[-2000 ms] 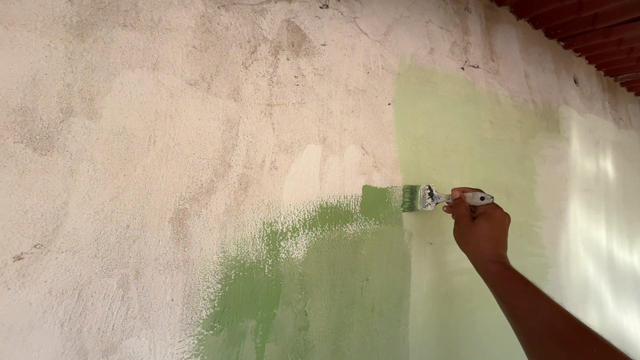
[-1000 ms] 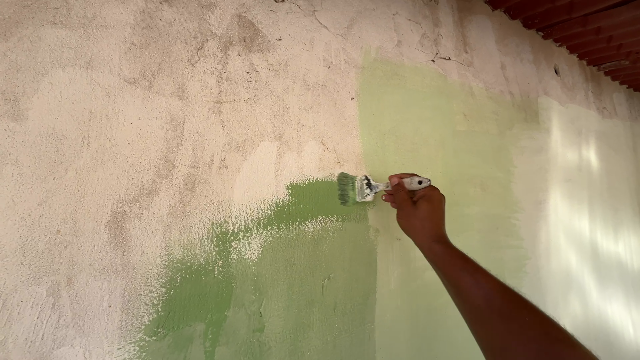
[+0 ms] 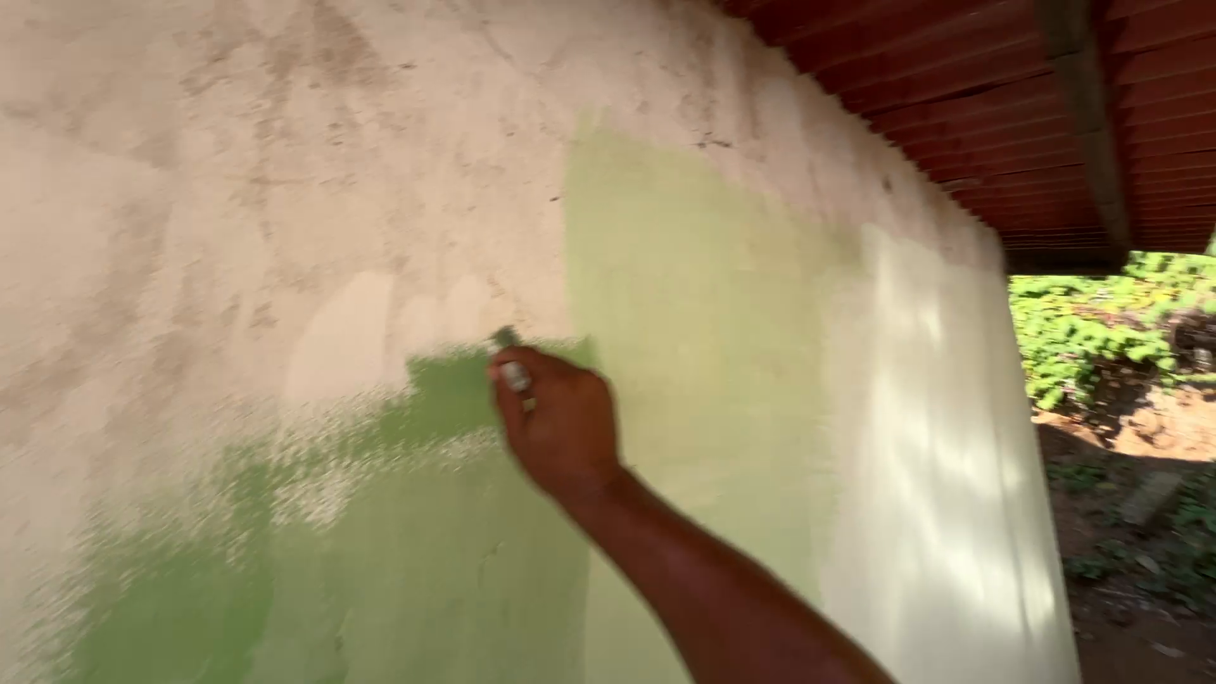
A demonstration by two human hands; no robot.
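Observation:
My right hand (image 3: 560, 418) grips a paintbrush (image 3: 515, 373) by its handle, fingers wrapped round it. Green-wetted bristles show just above the fingertips, at the upper edge of a darker green painted patch (image 3: 456, 389); most of the brush is hidden by the hand. The plaster wall (image 3: 427, 209) is pale and stained above and to the left. To the right of the brush lies a light green painted area (image 3: 703, 313), with a whitish area (image 3: 931, 427) beyond it. My left hand is out of view.
Overhead at the upper right runs a red corrugated roof (image 3: 931, 95) with a beam (image 3: 1088, 114). Past the wall's right-hand corner are leafy plants (image 3: 1083, 323) and bare soil (image 3: 1121, 608) outdoors.
The view has swung right, bringing in more roof and the outdoors. The brush has turned from pointing left to pointing up, and the green along the patch's upper edge looks extended.

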